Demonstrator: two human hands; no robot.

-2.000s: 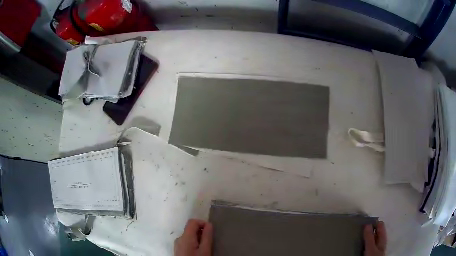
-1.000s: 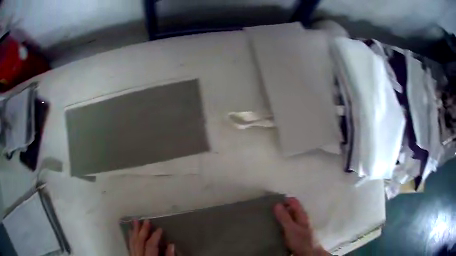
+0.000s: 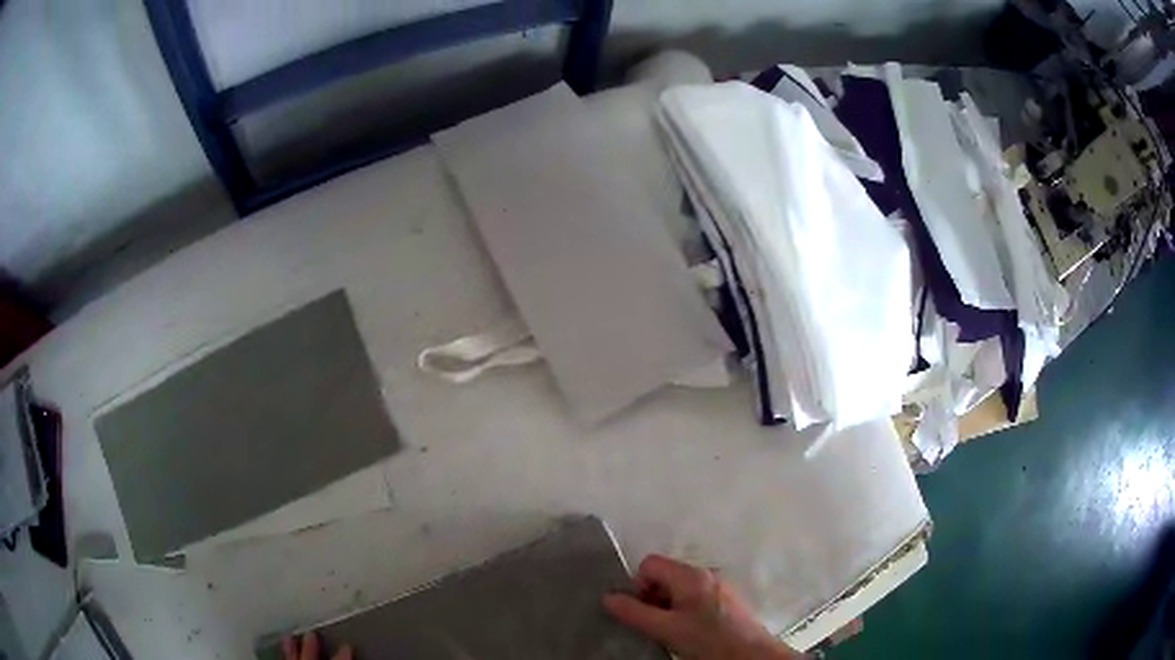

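Note:
The near stack of grey-green panels (image 3: 490,600) lies at the table's front edge, cut off by the bottom of the view. My right hand (image 3: 683,603) grips its right edge with bent fingers. My left hand (image 3: 316,647) is mostly cut off by the bottom edge; only fingertips show on the stack's left part, and their grip cannot be told. Another grey-green panel (image 3: 251,426) lies flat at the left, on a white underlying panel (image 3: 309,507) that shows along its lower side.
An off-white panel (image 3: 580,258) lies behind, with a cream loop (image 3: 470,357) beside it. Right of it are a white pile (image 3: 812,258) and white and purple scraps (image 3: 960,213). A phone (image 3: 49,484) is far left. A blue frame (image 3: 387,52) stands behind; a sewing machine (image 3: 1102,174) is far right.
The view has swung right, so the table's things appear further left and more of the scraps and the machine show. My hands stay at the near stack; my left hand is now mostly cut off.

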